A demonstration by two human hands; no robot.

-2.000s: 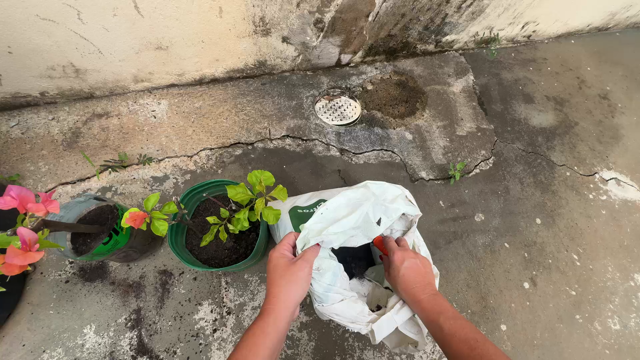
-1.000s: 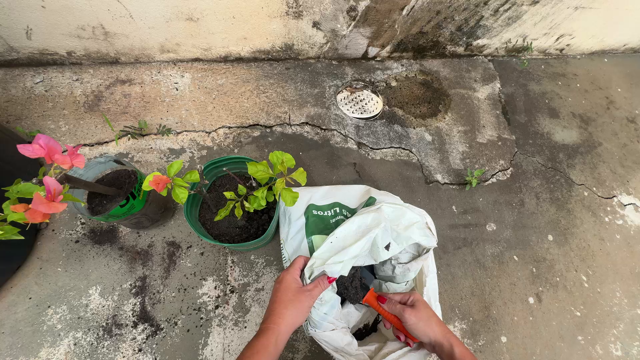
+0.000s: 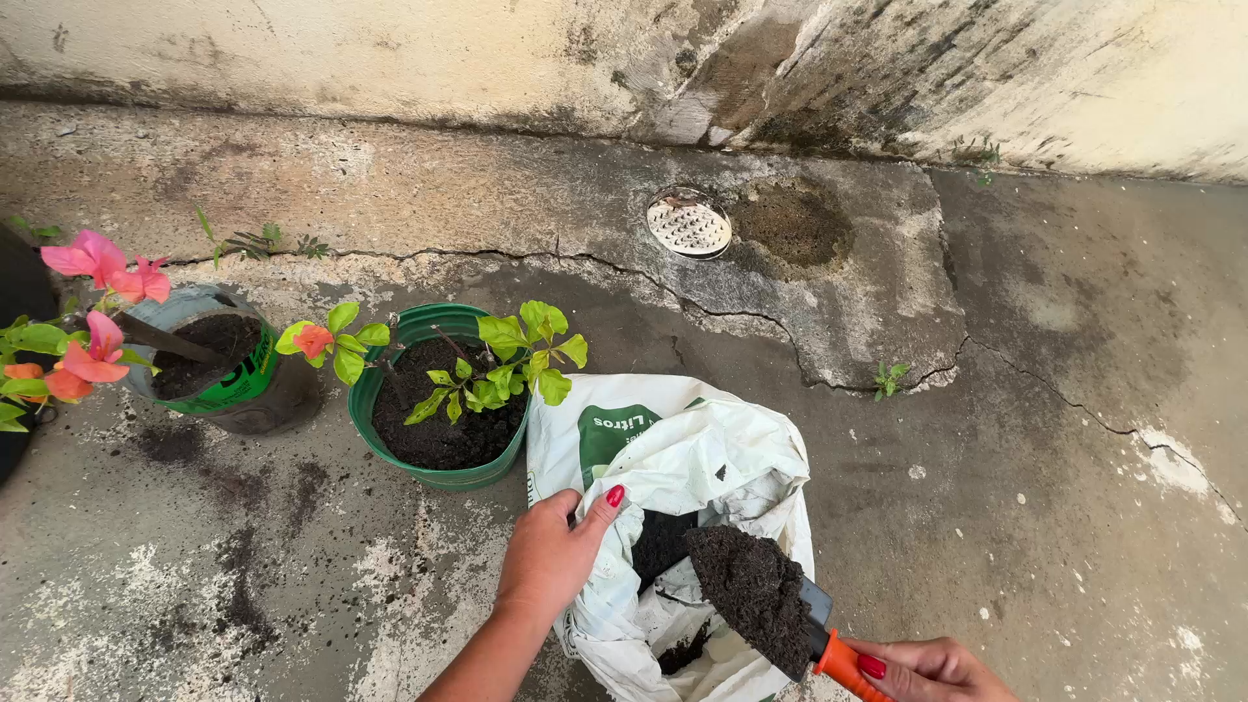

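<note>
My left hand grips the rolled edge of a white plastic soil bag, which stands on the concrete with dark soil inside. My right hand is closed on the orange handle of a hand trowel, at the bag's right side. Dark potting soil is heaped on the trowel's blade, over the bag's mouth. Just left of the bag stands a green plastic pot with soil and a leafy bougainvillea cutting.
Farther left is a cut plastic container of soil with a stem, beside pink bougainvillea flowers. A round drain grate lies in the cracked concrete near the stained wall. Spilled soil marks the floor at the left.
The trowel, mostly hidden in the bag at first, has come up and now shows a heaped blade. My right hand has moved toward the lower right. My left hand stays at the bag's edge.
</note>
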